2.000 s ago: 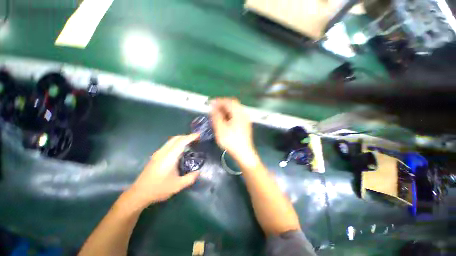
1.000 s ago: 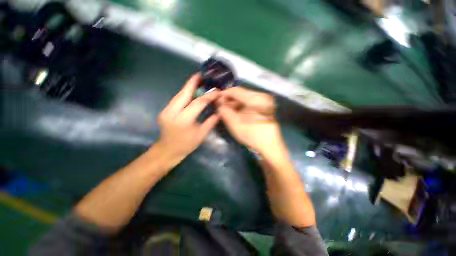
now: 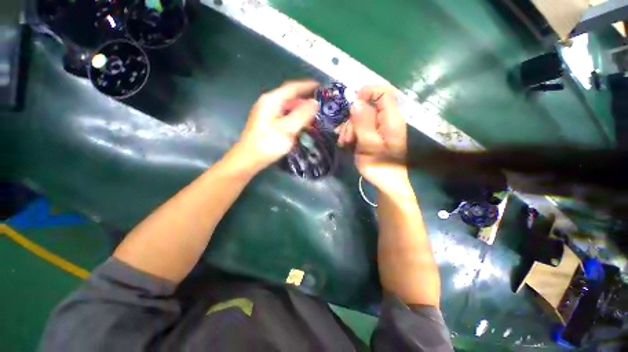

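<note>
A blue-silver round disc with a centre hole (image 3: 332,108) is between my two hands, near the white rail. Thin red and dark wires show at its upper edge. My left hand (image 3: 279,124) has its fingers at the disc's left side. My right hand (image 3: 374,127) is at its right side, fingertips pinched together; what they pinch is too blurred to tell. A black round housing (image 3: 310,157) sits on the bench just below the disc, partly hidden by my left hand.
Several black housings (image 3: 119,69) stand at upper left. The white rail (image 3: 303,45) runs diagonally beside the green belt (image 3: 385,41). Another disc with a white lead (image 3: 478,214) lies at right by a pale strip. A brown tray (image 3: 553,278) and a thin pale curved piece (image 3: 367,192) are also there.
The view has shifted. The disc is now visible between my hands, and my hands have moved slightly apart. The black housing now shows below the disc.
</note>
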